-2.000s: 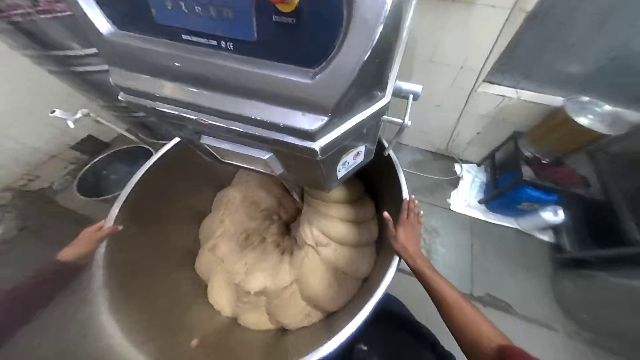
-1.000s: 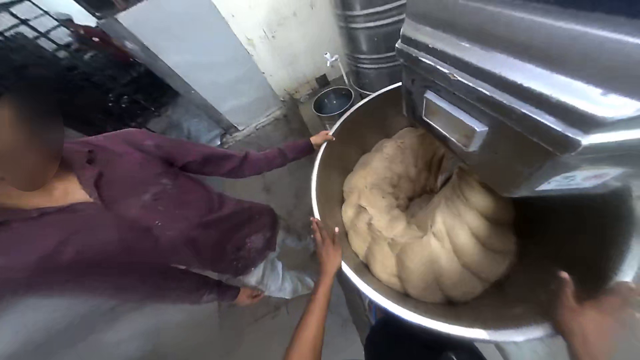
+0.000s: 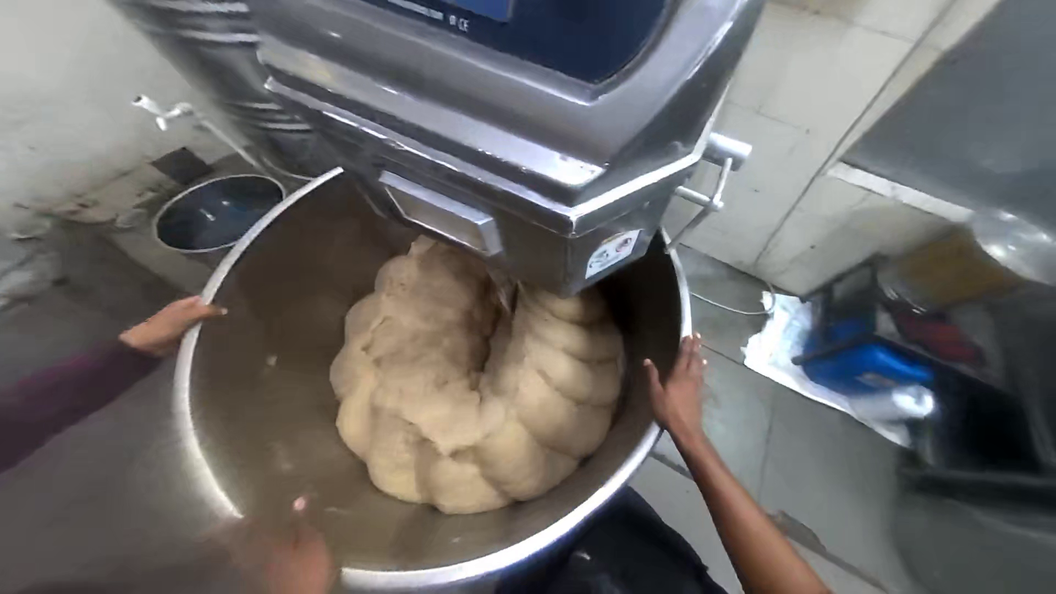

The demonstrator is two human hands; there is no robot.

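Observation:
A large steel mixer bowl holds a thick ring of pale brown dough, folded into rounded ridges on its right side. The steel mixer head overhangs the back of the bowl, and a tool under it is mostly hidden by dough. My right hand grips the bowl's right rim, thumb on the inner side. At the lower left, my left hand is blurred over the near rim, its thumb inside the bowl and its other fingers unclear. Neither hand touches the dough.
A co-worker's hand holds the left rim, its purple sleeve reaching in from the left. Behind stand a dark bucket and a tap. On the right floor lie a white sheet and a blue item beside a dark frame.
The view swung left, showing the co-worker's body, and has swung back to the mixer. The co-worker's hand is on the rim in every frame.

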